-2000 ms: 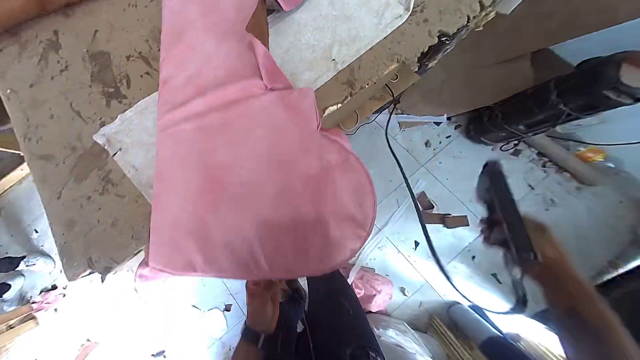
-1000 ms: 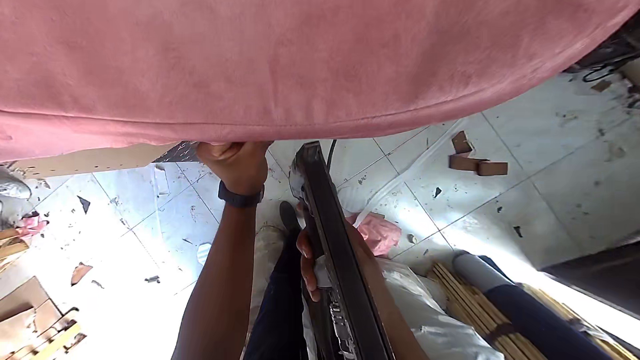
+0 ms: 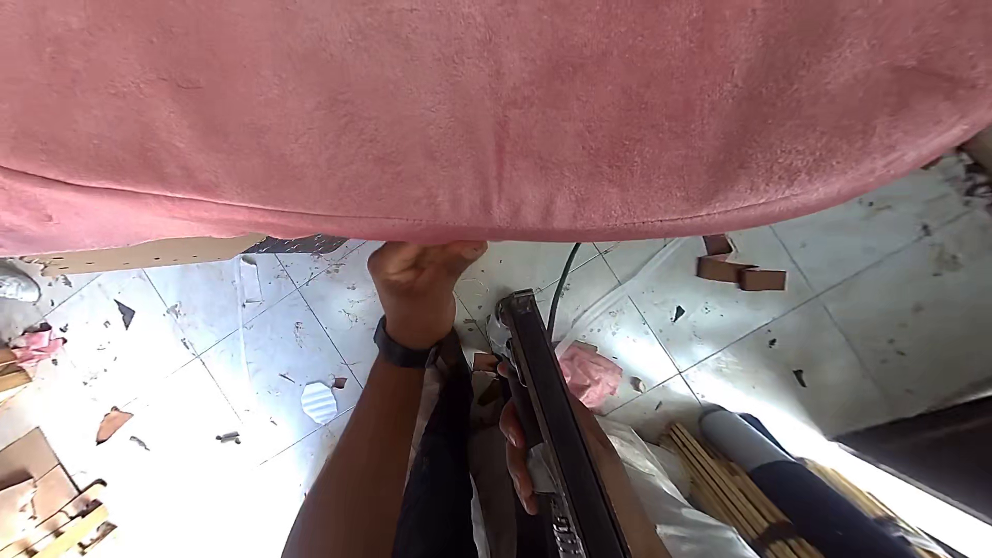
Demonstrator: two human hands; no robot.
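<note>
Pink velvet-like upholstery [image 3: 496, 124] with a stitched seam near its lower edge fills the top of the view. My left hand [image 3: 422, 271], with a dark band at the wrist, grips that edge from below; its fingertips are partly hidden under the fabric. My right hand [image 3: 521, 446] is wrapped around the handle of a black pneumatic staple gun [image 3: 554, 403]. The gun's nose points up toward the upholstery, a little below the edge and to the right of my left hand, not touching the fabric. A dark air hose [image 3: 564, 287] runs behind the gun.
On the tiled floor [image 3: 744, 349] lie brown scraps [image 3: 740, 273], pink fabric [image 3: 590, 376] and small debris. Bundled wooden strips [image 3: 709, 484] and a grey and navy roll [image 3: 798, 492] are at lower right. A cardboard-like panel edge [image 3: 147, 254] shows at left, wood pieces [image 3: 74, 531] at lower left.
Two seconds ago the gun was out to the right; it has come in below the upholstery edge. Since one second ago its nose has dropped slightly away from the edge. The view has moved closer.
</note>
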